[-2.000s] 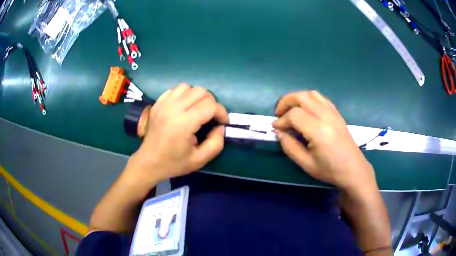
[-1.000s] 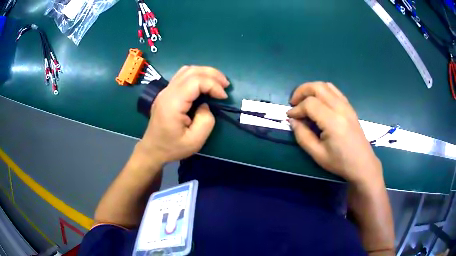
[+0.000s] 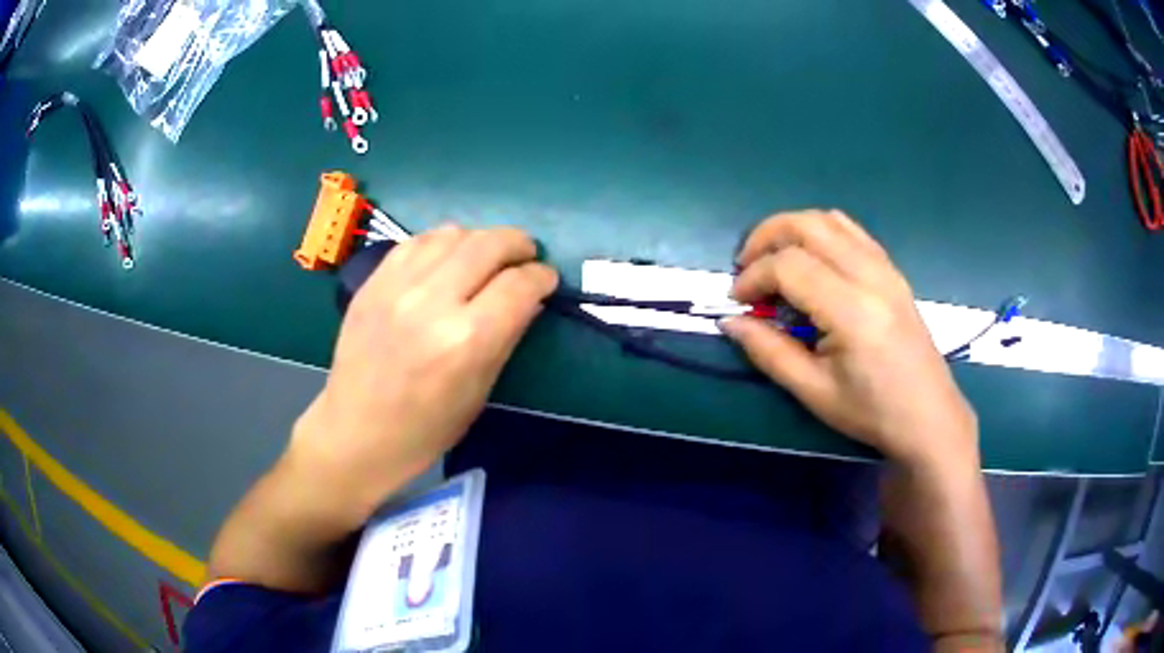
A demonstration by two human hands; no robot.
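Observation:
A wire harness of thin black wires (image 3: pixel 638 306) runs between my hands over the white measuring strip (image 3: pixel 1059 344) along the near bench edge. Its orange connector (image 3: pixel 331 222) lies left of my left hand, with white-marked wires entering it. My left hand (image 3: pixel 428 313) grips the bundle near the connector. A black tape roll (image 3: pixel 358 271) shows partly behind that hand. My right hand (image 3: pixel 849 332) pinches the wire ends, where white sleeves and red and blue tips show between the fingers. One black wire sags below the others. A blue-tipped wire (image 3: pixel 1008 313) sticks out right of my right hand.
Harness ends with red-sleeved ring terminals lie at the back left (image 3: pixel 345 89) and far left (image 3: pixel 115 198). A clear plastic bag (image 3: pixel 185 58) is at the back left. A steel ruler (image 3: pixel 1008 96), orange-handled scissors (image 3: pixel 1145 179) and blue-tipped wires (image 3: pixel 1040 38) lie right.
My left hand has closed down over the bundle, its fingers now together. Red and blue tips now show at my right fingertips. The connector sits slightly lower in view.

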